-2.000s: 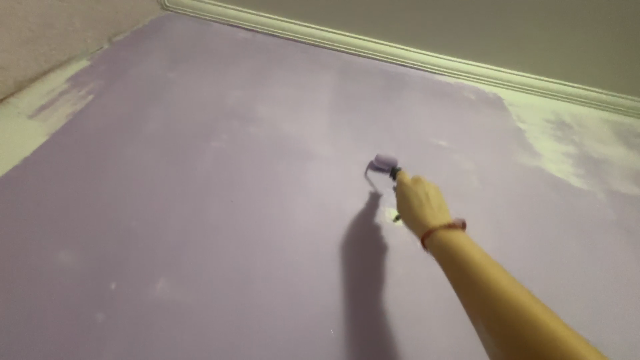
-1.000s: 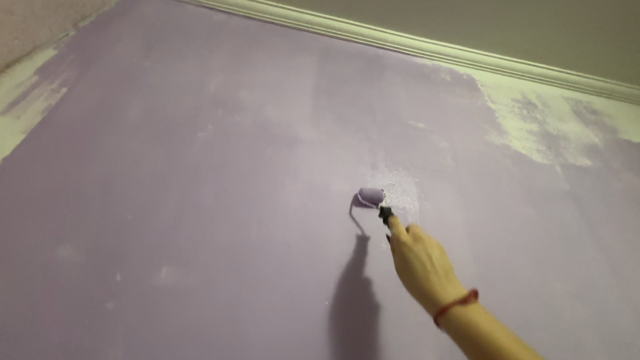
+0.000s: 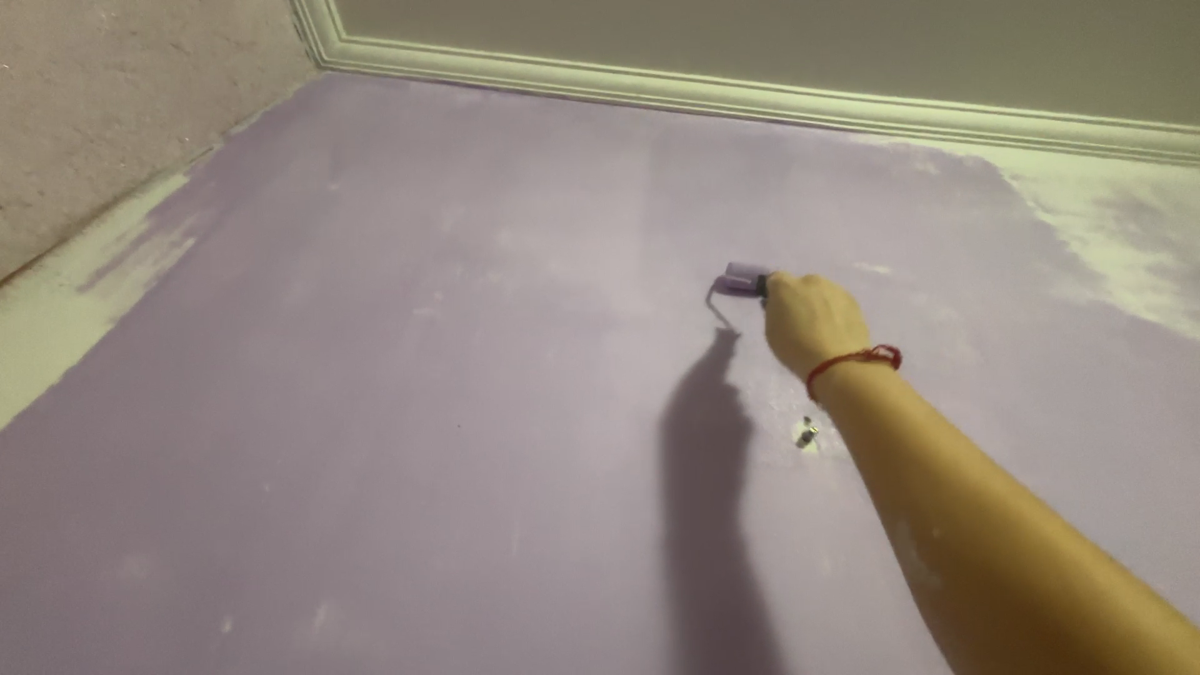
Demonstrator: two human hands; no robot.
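My right hand (image 3: 814, 319), with a red cord bracelet at the wrist, is closed around the dark handle of a small paint roller (image 3: 745, 279). The roller's purple-coated head lies at or very near the purple-painted wall (image 3: 450, 375), right of the middle of the view. Just below the hand, a small metal fitting (image 3: 807, 432) sticks out of a pale spot in the wall. Wet-looking speckled paint surrounds that spot. My left hand is out of view.
Pale moulding (image 3: 656, 92) runs along the top of the wall under the ceiling (image 3: 750, 47). An adjoining rough wall (image 3: 122, 112) meets it at the left. Pale patches show through the purple at the left edge and upper right. The arm casts a long shadow on the wall.
The right hand and roller have moved up the wall since a second ago, and the metal fitting now shows below them. The view has shifted too.
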